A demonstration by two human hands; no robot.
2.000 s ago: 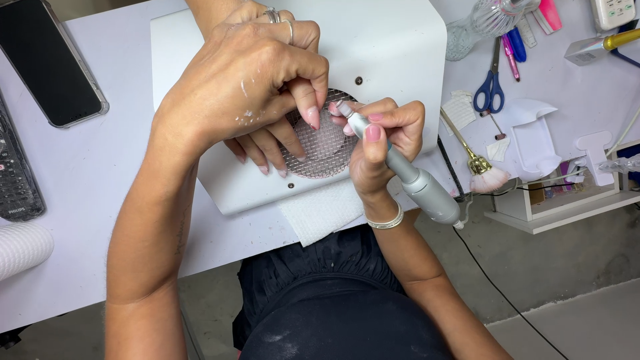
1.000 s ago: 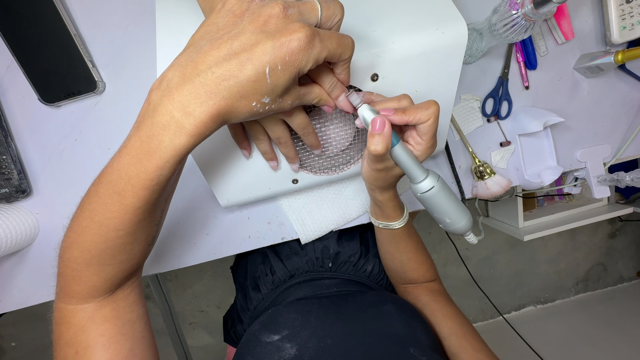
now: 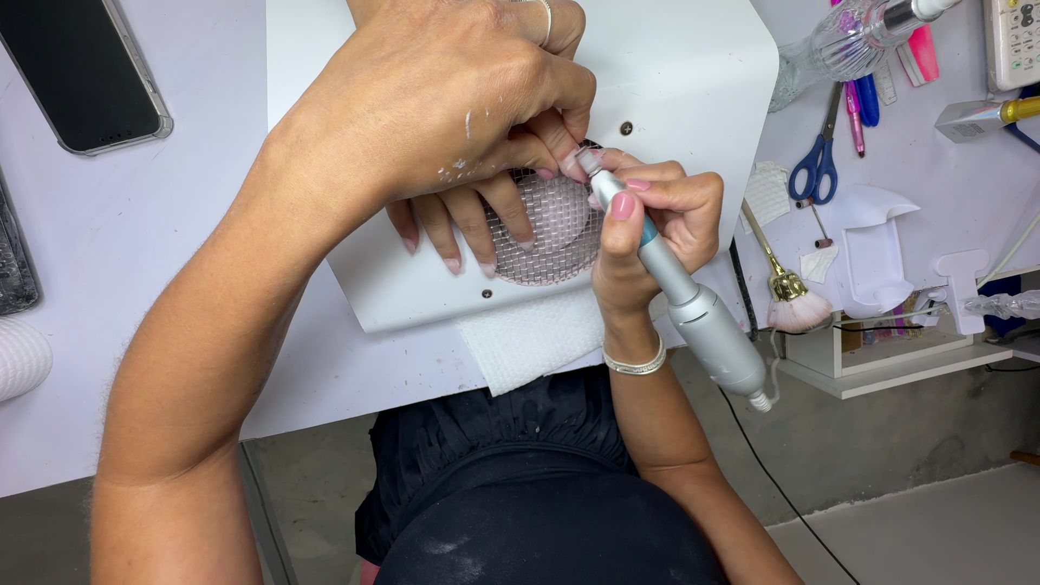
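My left hand point(image 3: 479, 89) reaches over another person's hand point(image 3: 467, 211) and pinches one of its fingers between thumb and fingertips. That person's other fingers lie spread over the round metal mesh point(image 3: 548, 231) of a white nail dust collector point(image 3: 691, 73). In my right hand point(image 3: 662, 219) is a silver electric nail drill point(image 3: 691, 305), slanted with its body toward the lower right. The drill's tip point(image 3: 588, 160) is at the nail of the pinched finger; whether it touches cannot be told. A white paper towel point(image 3: 532, 337) sticks out below the collector.
A phone point(image 3: 85, 73) lies at upper left, above a white paper roll point(image 3: 20, 357). To the right are blue-handled scissors point(image 3: 814, 169), a fluffy brush point(image 3: 792, 302), a ribbed glass bottle point(image 3: 841, 49) and a white plastic holder point(image 3: 876, 252). A thin black cable point(image 3: 784, 487) hangs below the table.
Both hands and the drill stay together at the pinched finger. Compared with two seconds ago, the drill's tip has come closer to that finger's nail. The view has shifted slightly.
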